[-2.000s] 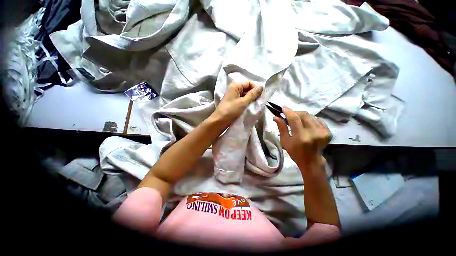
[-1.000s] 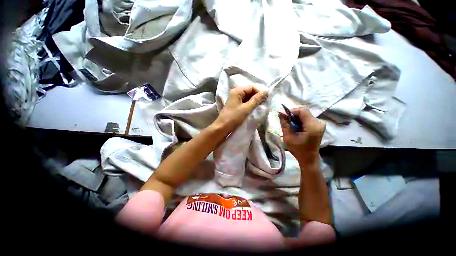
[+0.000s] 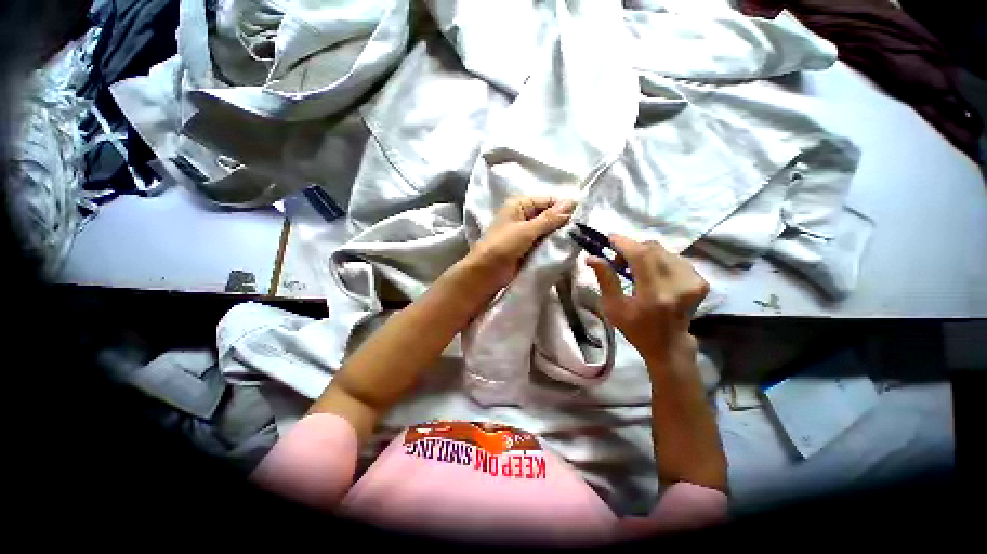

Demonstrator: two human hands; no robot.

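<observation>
A large crumpled pale grey-white garment (image 3: 433,124) lies over the tabletop and hangs over its front edge to my lap. My left hand (image 3: 522,229) pinches the garment at a seam near the middle. My right hand (image 3: 649,290) holds small dark thread snips (image 3: 601,248), just right of my left fingertips. The blades point up and left at the seam by the pinched cloth. Any thread at the blades is too fine to see.
The white table (image 3: 909,216) has its front edge across the view. White strips (image 3: 49,162) and dark navy cloth (image 3: 124,60) are at far left, maroon-brown cloth (image 3: 898,54) at far right corner. A small dark label (image 3: 325,202) is at left. A pale flat sheet (image 3: 819,406) lies low right.
My right hand with the snips first drew back and turned, then came up again so the blades are near my left fingertips. The label at left has partly gone under the cloth.
</observation>
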